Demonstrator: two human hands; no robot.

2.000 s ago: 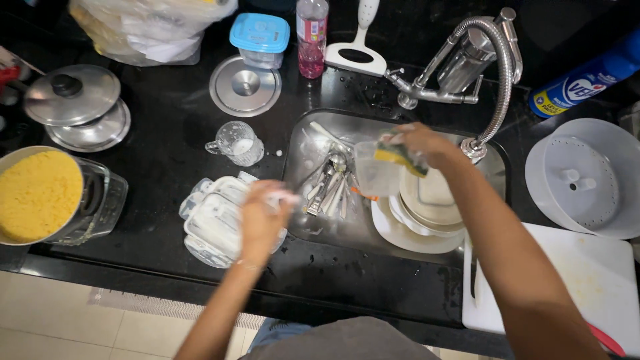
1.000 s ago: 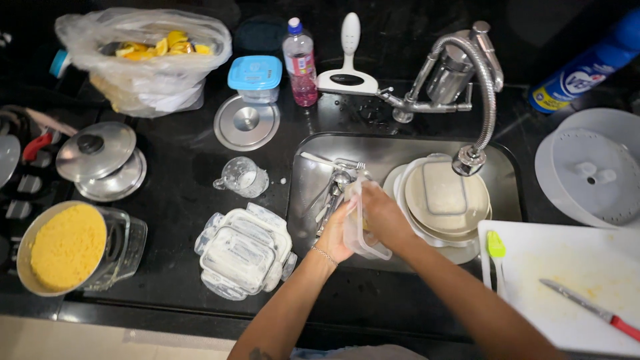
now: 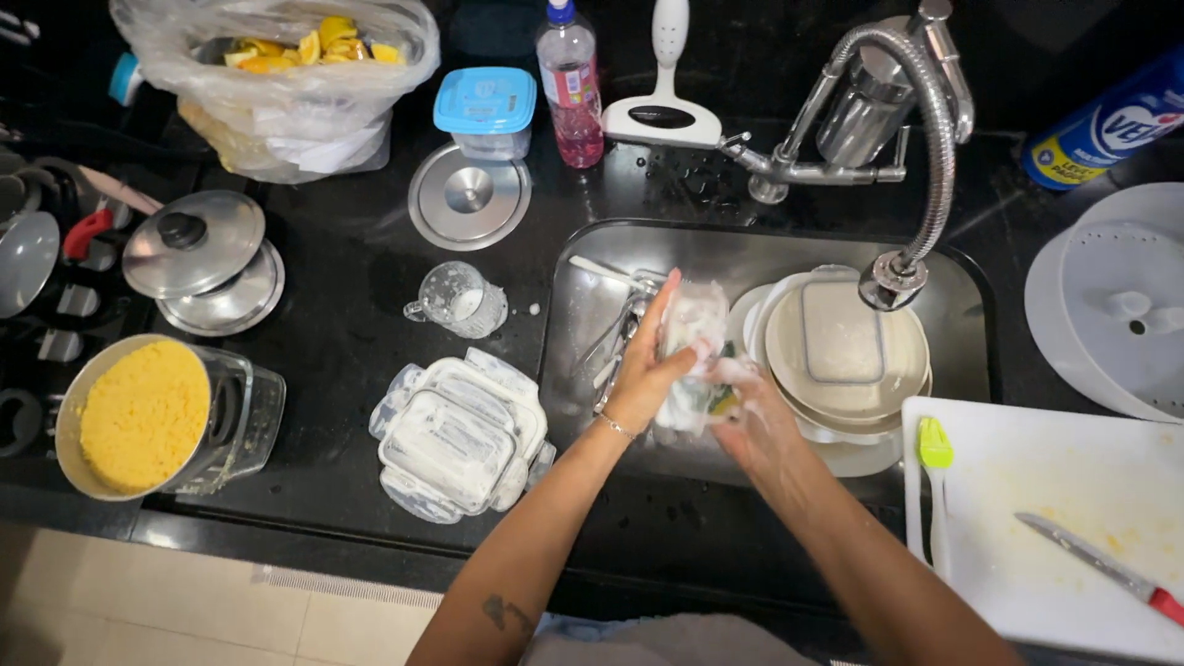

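Over the metal sink (image 3: 962, 268), my left hand (image 3: 652, 365) grips a clear plastic container (image 3: 694, 324) covered in suds. My right hand (image 3: 754, 407) holds a green and yellow sponge (image 3: 724, 401) against the container's lower right side; foam partly hides its fingers. Cutlery (image 3: 610, 333) lies in the sink left of my hands. To their right stand stacked plates (image 3: 777, 351) with a clear rectangular lid or dish (image 3: 842, 333) on top. The faucet's spray head (image 3: 893, 280) hangs above the plates.
Left of the sink are soapy container lids (image 3: 453, 444), a glass mug (image 3: 462, 301) and a pot of yellow food (image 3: 143, 416). A white cutting board (image 3: 1064, 518) holds a knife (image 3: 1091, 555) and a green-headed brush (image 3: 934, 444) at the right. A soap bottle (image 3: 571, 92) stands behind.
Two seconds ago my hands were apart, the right one with the sponge over the sink; now they are together on the container. The container has become covered in suds. The view has shifted.
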